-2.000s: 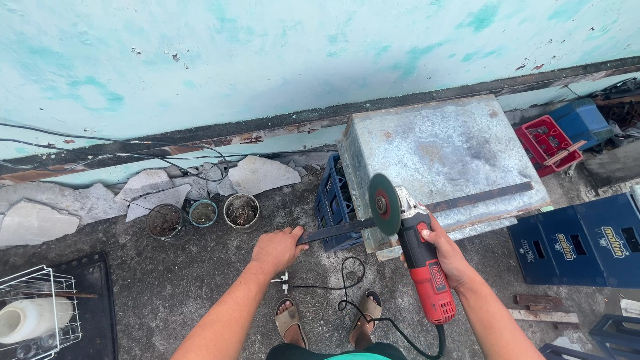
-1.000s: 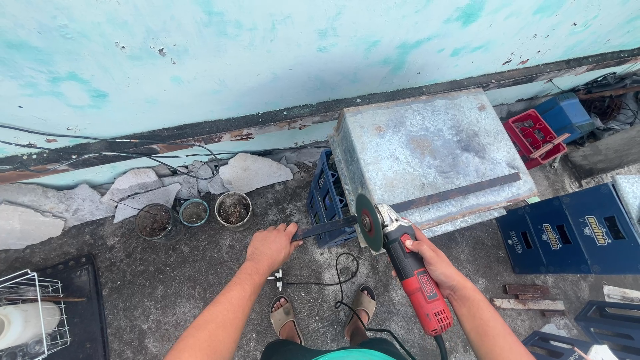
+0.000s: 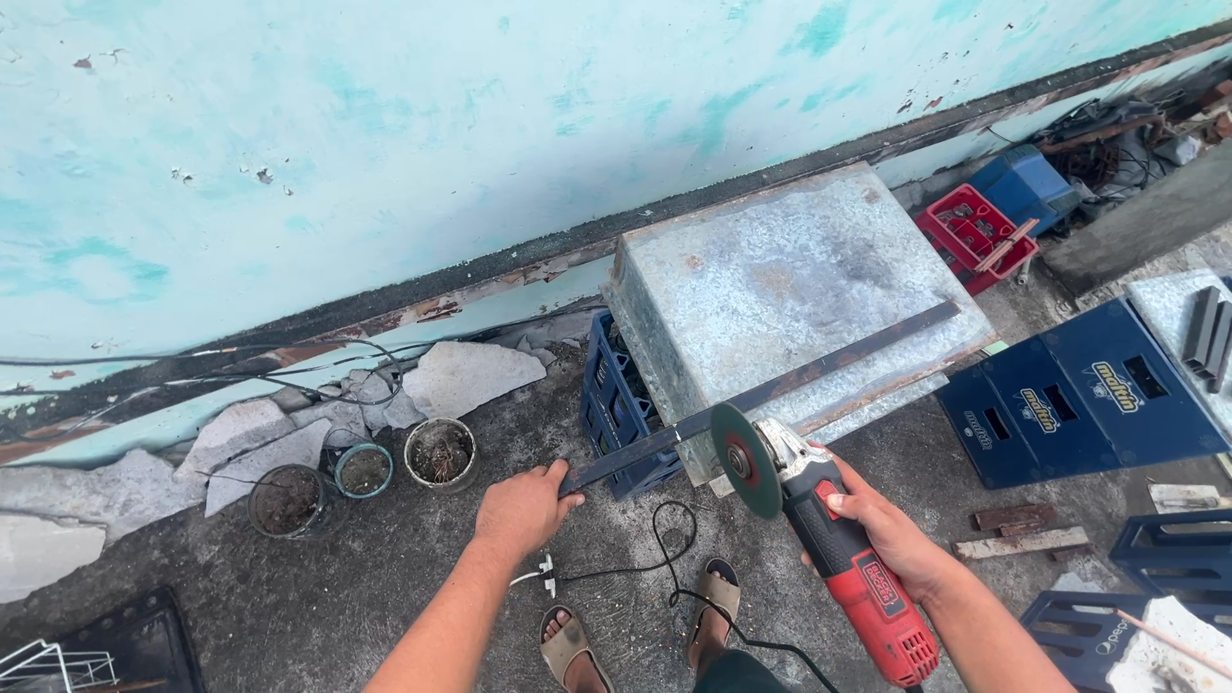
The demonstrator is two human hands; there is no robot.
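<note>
My left hand (image 3: 527,508) grips the near end of a dark metal bar (image 3: 828,364), which lies across a galvanized sheet-metal box (image 3: 770,279) and sticks out past its left edge. A red and black Black+Decker angle grinder (image 3: 857,568) is in my right hand (image 3: 885,529), the thumb resting by its red switch. The grinder's thin dark green disc (image 3: 747,460) stands close to the bar, near the box's front left corner. Whether disc and bar touch, or whether the disc spins, I cannot tell.
Beside the box is a blue plastic crate (image 3: 616,414). Potted plants (image 3: 440,454) and broken stone slabs (image 3: 472,377) line the painted wall (image 3: 385,144). A black cord (image 3: 674,568) loops by my sandalled feet. Blue crates (image 3: 1078,390) and a red crate (image 3: 972,231) stand right.
The grinder, in my right hand, has moved back a little from the bar toward my body. My left hand still holds the bar's end.
</note>
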